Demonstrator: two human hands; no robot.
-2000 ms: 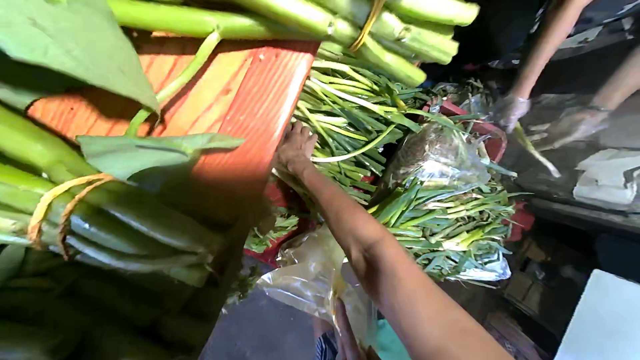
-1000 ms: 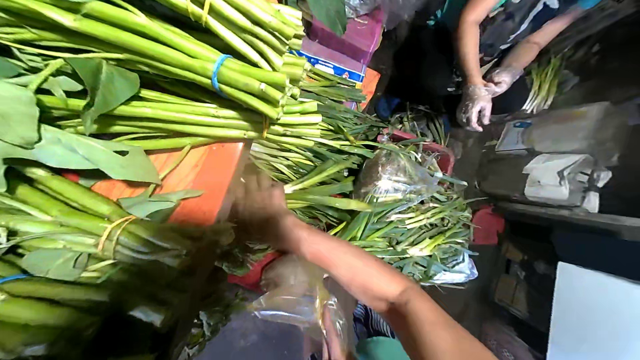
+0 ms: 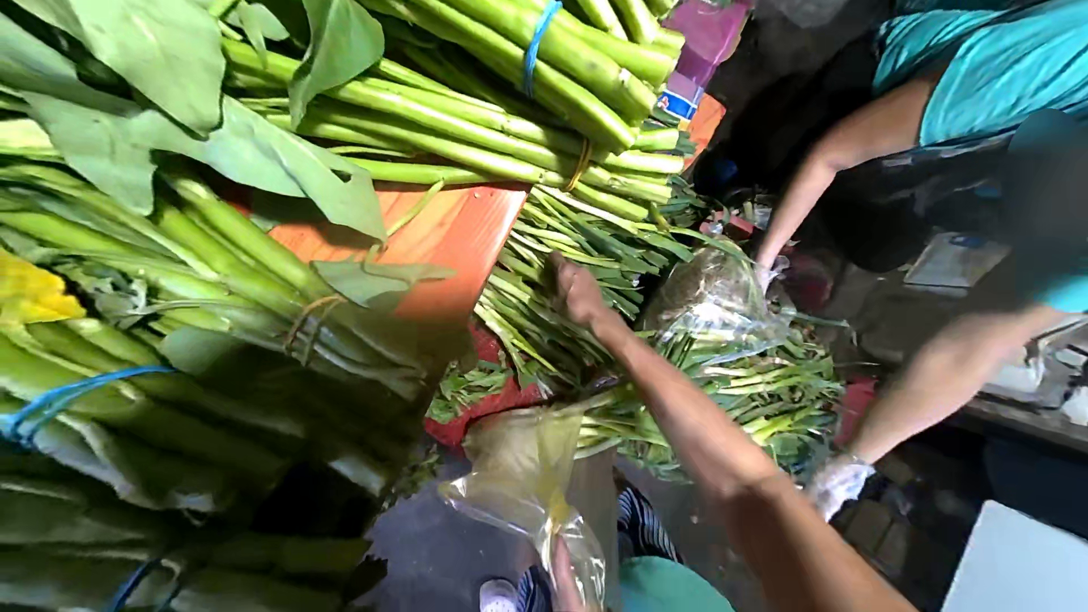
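Observation:
My right hand (image 3: 578,289) is on a heap of long green-and-white stalks (image 3: 544,331), just beyond the corner of an orange wooden board (image 3: 450,225); whether its fingers hold any stalk cannot be told. My left hand (image 3: 563,574), low in the view, grips a clear, yellowish plastic bag (image 3: 540,463). Green stalks show at the bag's upper right. Beside my right forearm lies a further pile of leafy green stalks (image 3: 765,395), with a clear plastic bag of brownish contents (image 3: 714,293) on top.
Thick green stems tied with blue and tan bands (image 3: 476,140) cover the board at the left. A co-worker's gloved hand (image 3: 837,484) is near the leafy pile, the other at the brownish bag. A white panel (image 3: 1024,561) stands at the lower right.
The co-worker's hands, together farther back a second ago, have moved apart and closer to the piles. My right hand has moved from the board's edge onto the stalks. The view has shifted.

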